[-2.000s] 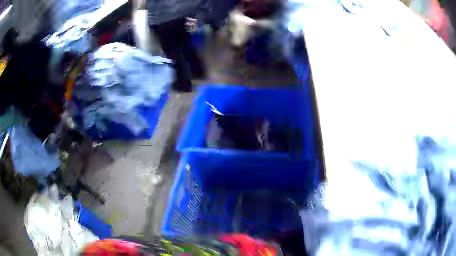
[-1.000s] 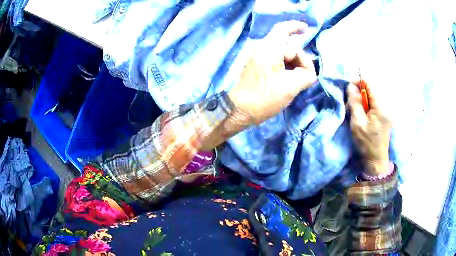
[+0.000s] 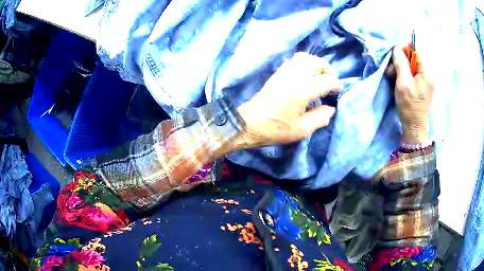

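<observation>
A light-blue mottled denim garment (image 3: pixel 255 47) lies in a large soft heap over the table edge and lap. My left hand (image 3: pixel 297 100) rests over its folds, back up, thumb and fingers apart; what is under the fingertips is hidden. My right hand (image 3: pixel 413 90) is at the garment's right side, holding orange thread snips (image 3: pixel 412 59) with the metal tip pointing up. Its thumb and fingertip also pinch a raised edge of the cloth, drawn to a point.
The white table (image 3: pixel 456 132) extends under and right of the garment. Blue crates (image 3: pixel 98 122) stand at the left below the table edge. A pale blue garment pile (image 3: pixel 16 185) is at the far left. More blue cloth (image 3: pixel 476 222) shows at the right edge.
The view has turned from the crates and floor to the garment. Since one second ago, my right hand has moved up and right, pulling cloth; my left hand has lowered and its fingers have spread.
</observation>
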